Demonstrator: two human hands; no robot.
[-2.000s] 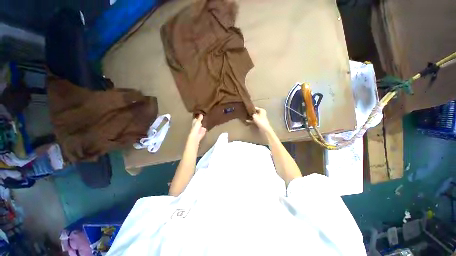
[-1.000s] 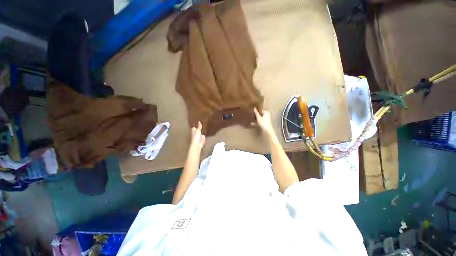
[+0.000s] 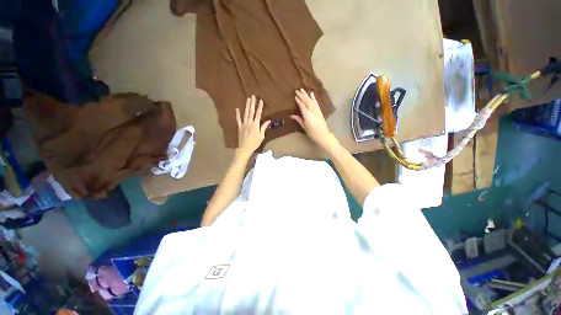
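Note:
A brown garment panel (image 3: 255, 55) lies on the tan-covered pressing table, with lengthwise folds and its curved neckline edge towards me. A small dark mark (image 3: 277, 123) sits near that edge, between my hands. My left hand (image 3: 251, 128) lies flat on the panel at its lower left, fingers spread. My right hand (image 3: 311, 117) lies on it at the lower right, fingers extended. Neither hand grips the cloth. The panel's far end is cut off by the picture's top edge.
A steam iron (image 3: 375, 109) with an orange handle rests at the right on the table (image 3: 381, 37), its hose (image 3: 455, 147) running right. A brown heap (image 3: 98, 138) and white strips (image 3: 178, 152) lie at the left. Blue crates (image 3: 123, 267) stand on the green floor.
The panel has been laid flatter. My hands have left its near corners and moved up onto the cloth, palms down. The view has shifted slightly.

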